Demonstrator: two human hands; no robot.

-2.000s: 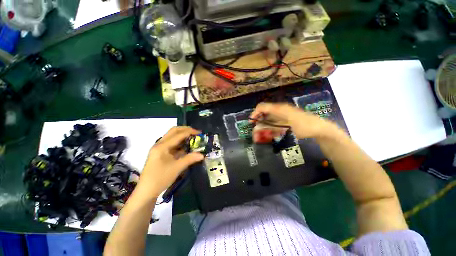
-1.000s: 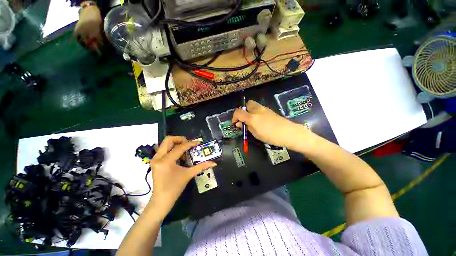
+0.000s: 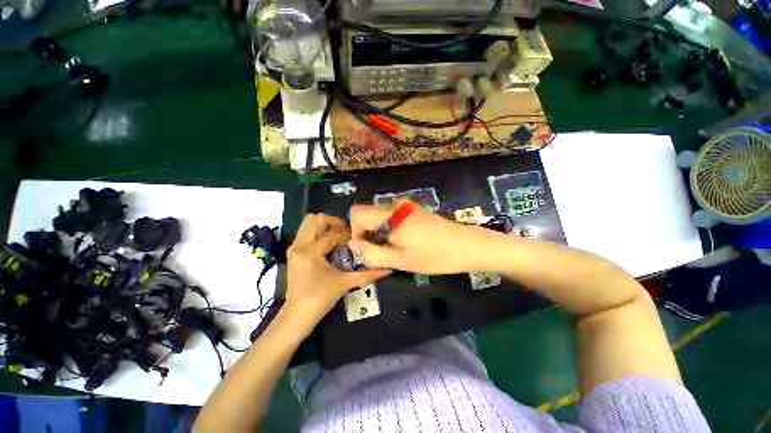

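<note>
My left hand (image 3: pixel 317 264) holds a small open power adapter (image 3: pixel 342 257) over the left test socket (image 3: pixel 363 303) on the black test board (image 3: pixel 397 317). The adapter is mostly hidden by my fingers. My right hand (image 3: pixel 390 237) grips a red and black pen-like probe (image 3: pixel 397 218), its red end up and right. Its other end is by the adapter, where the fingers hide the contact. The right test socket (image 3: pixel 486 279) is partly covered by my right forearm. A test circuit board (image 3: pixel 522 200) in a clear box lies at the board's upper right.
An adapter pile (image 3: pixel 93 296) lies on the left white sheet (image 3: pixel 228 203). One adapter (image 3: pixel 260 242) lies near its right edge. Behind the board stand an indicator bulb (image 3: pixel 289 38) and a bench meter (image 3: pixel 423 63). A fan (image 3: pixel 735 176) stands beside the right white sheet (image 3: pixel 621 203).
My right hand has moved left to meet my left hand, and the probe has turned so its red end points up. The adapter's lit circuit face is now covered. The camera view has shifted.
</note>
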